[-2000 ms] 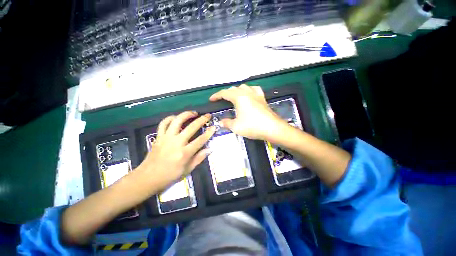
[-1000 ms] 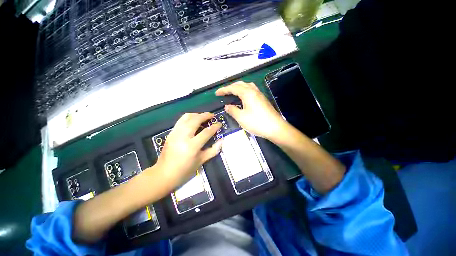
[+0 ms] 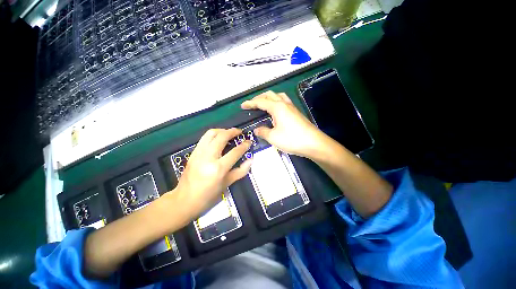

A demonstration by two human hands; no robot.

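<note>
A black foam phone tray [image 3: 198, 253] holds several smartphone assemblies in its recesses. The rightmost phone [image 3: 274, 178] has a white middle, and a black camera lens cover [image 3: 246, 137] with shiny rings lies at its top end. My left hand [image 3: 210, 163] is at the left side of this cover, with its fingertips at the rings and on the phone. My right hand [image 3: 288, 128] has its thumb at the cover's right edge and its index finger above the phone's top edge, fingers apart. The fingers partly hide the cover; whether the left fingers grip it is unclear.
Clear blister trays [image 3: 136, 42] with ringed black parts lie behind a white board [image 3: 186, 93]. Tweezers [image 3: 257, 61] and a blue pry pick [image 3: 300, 55] lie on the board. A separate dark phone [image 3: 338, 113] lies right of the tray on the green mat.
Since two seconds ago the view has shifted, and both hands have gone from the second phone from the right to the rightmost one. Over the last second the hands have barely moved.
</note>
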